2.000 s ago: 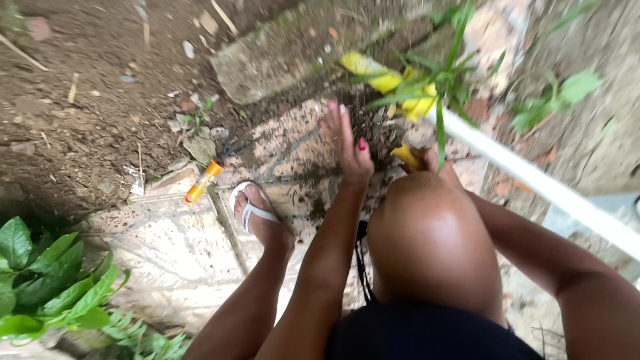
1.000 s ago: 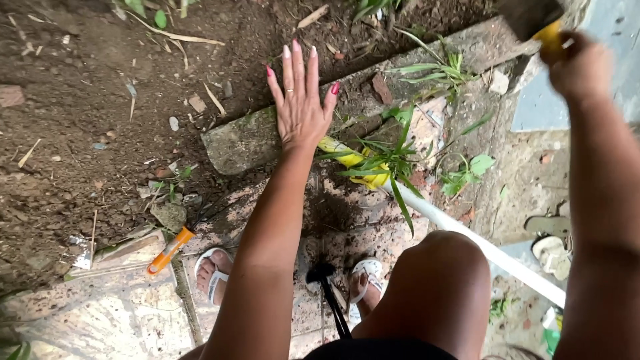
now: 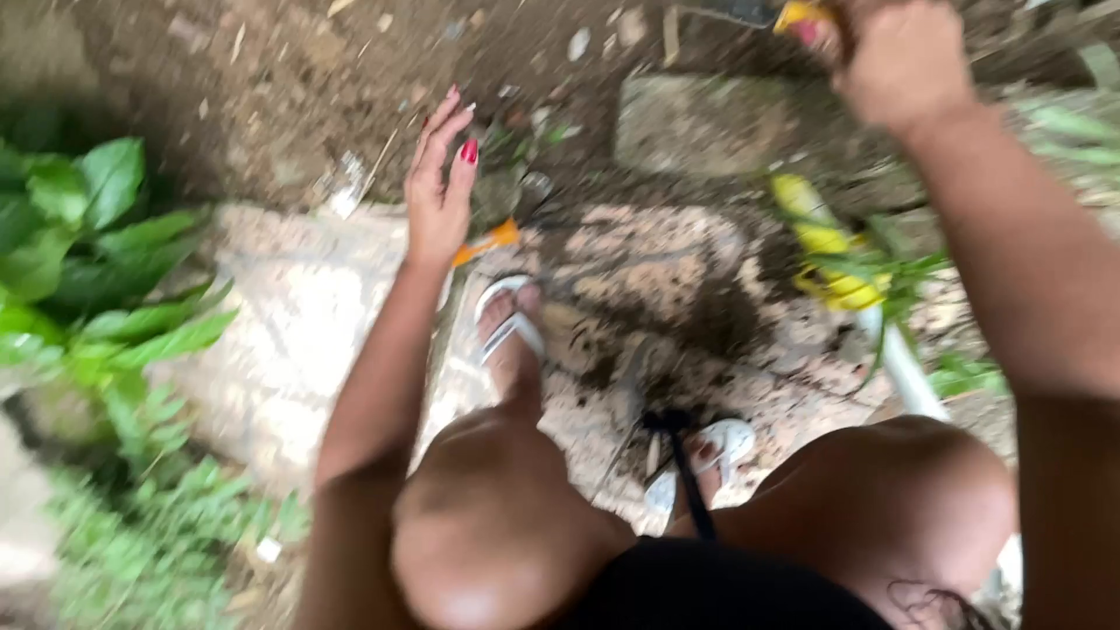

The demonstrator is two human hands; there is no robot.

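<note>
My left hand [image 3: 442,188] is raised over the edge of the soil, fingers extended, holding nothing. Just below it, an orange-handled tool [image 3: 492,242] lies on the paving, partly hidden by the hand. At the upper right my right hand [image 3: 901,66] is closed around the yellow handle [image 3: 801,15] of a tool whose dark metal head [image 3: 744,10] is cut off by the frame's top edge. Below my right hand, a white pole [image 3: 906,372] with a yellow end [image 3: 827,249] lies on the ground, green blades of grass across it.
Bare soil [image 3: 289,96] with pebbles and twigs runs along the top. A flat stone block [image 3: 700,122] borders the soil-strewn paving [image 3: 297,324]. Leafy plants [image 3: 105,254] stand at the left. My feet in white flip-flops [image 3: 512,332] rest on the paving.
My left hand has come off the stone edging, where it lay flat a second ago, and moved left. My right hand still grips the yellow-handled tool. The view has shifted left.
</note>
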